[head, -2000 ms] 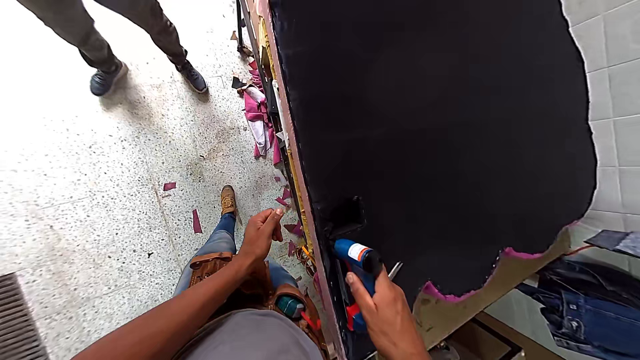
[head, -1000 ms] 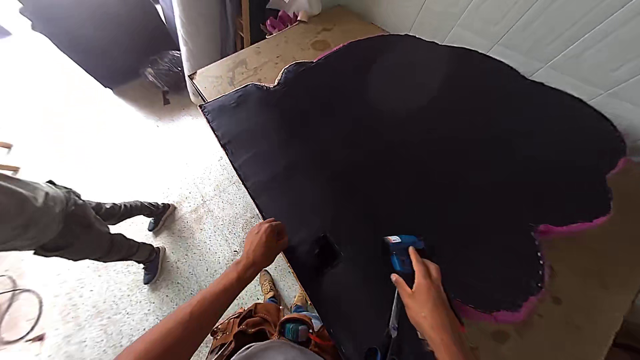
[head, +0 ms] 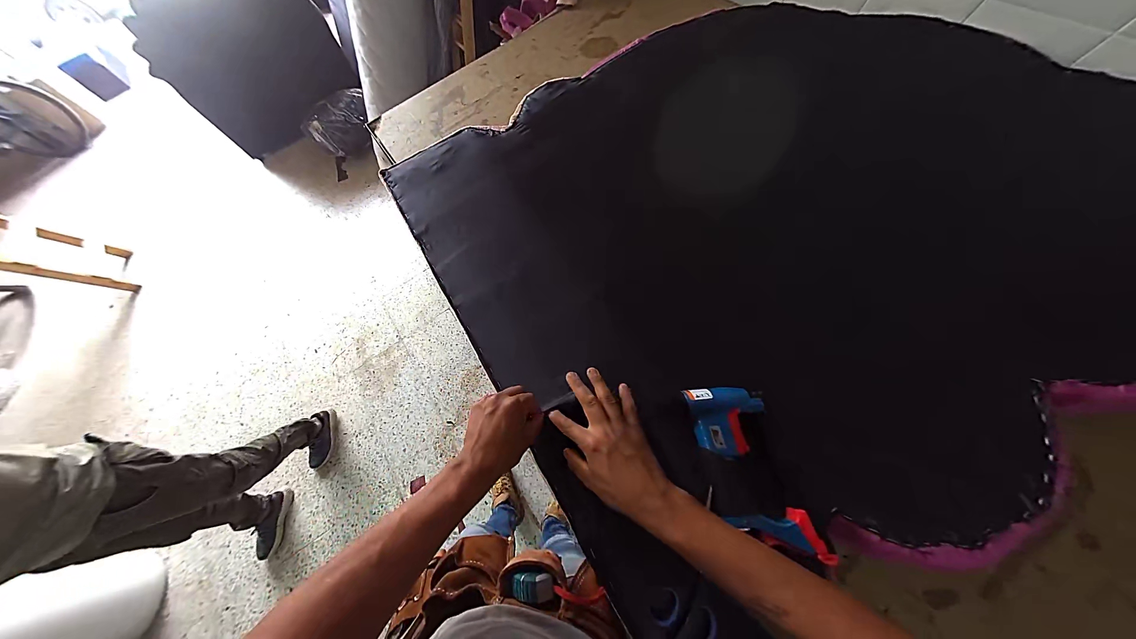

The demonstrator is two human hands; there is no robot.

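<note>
Black fabric (head: 843, 266) covers a large panel with a scalloped outline, edged in magenta material (head: 958, 557) at the lower right. At the panel's straight near edge, my left hand (head: 504, 429) is closed, its fingertips pinching the fabric's edge. Just right of it, my right hand (head: 612, 439) lies on the fabric with its fingers spread, holding nothing. A blue and red cordless tool (head: 723, 419), apparently a stapler, lies on the fabric beyond my right hand. Partly behind my right forearm is another blue and red tool (head: 781, 530). Blue scissors handles (head: 683, 612) show near the bottom.
The panel rests on a worn tabletop (head: 453, 111). A person in grey trousers (head: 204, 479) stands at left. A dark panel (head: 253, 71) and a black plastic bag (head: 337, 122) are at upper left, a wooden frame (head: 71, 275) at far left. I wear a leather tool belt (head: 470, 568).
My right hand has left the blue cordless tool and moved left onto the fabric beside my left hand. The tool now lies on the fabric. The view has swung markedly since the oldest frame.
</note>
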